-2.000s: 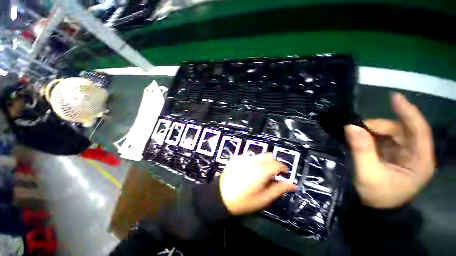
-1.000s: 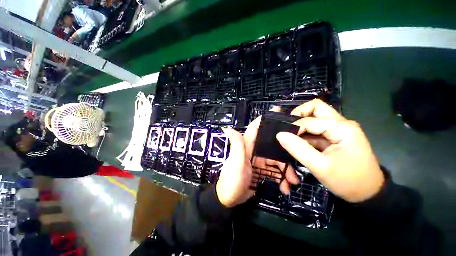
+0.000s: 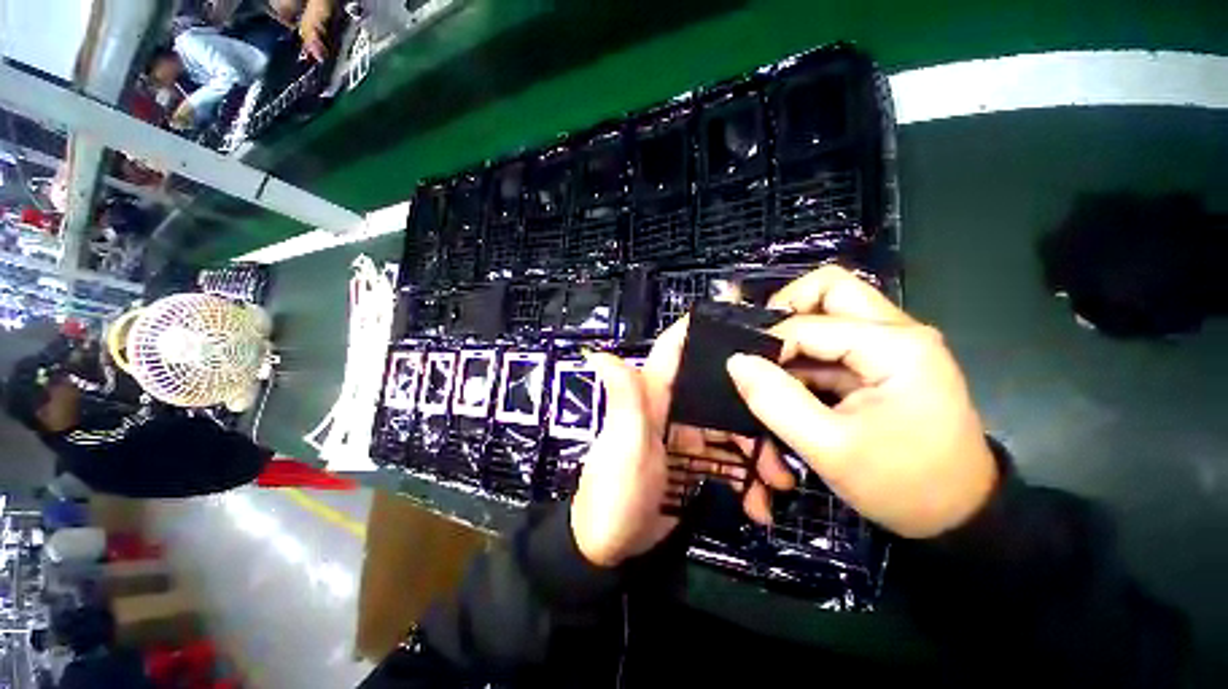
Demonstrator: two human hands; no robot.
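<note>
A black flat plastic part (image 3: 717,384) with a grille-like lower end is held over the tray. My left hand (image 3: 630,451) grips it from the left, with fingers showing through and below the grille. My right hand (image 3: 869,404) is on its right side, thumb and fingertips on the black upper face; whether a separate adhesive piece lies there cannot be told. Below is a shiny black blister tray (image 3: 517,319) with black parts in its pockets. Parts with white rectangular outlines (image 3: 521,386) sit in the nearer row at the left.
White backing strips (image 3: 358,364) lie left of the tray. A matte black pile (image 3: 1138,263) is at the right on the green bench. A green conveyor with a white rail (image 3: 1064,84) runs behind. A pale fan (image 3: 197,350), metal posts, a cardboard box (image 3: 411,565) and people are at the left.
Two seconds ago my hands were apart, the left over the tray's front row. Since then they have come together on the black part. Over the last second they have barely moved.
</note>
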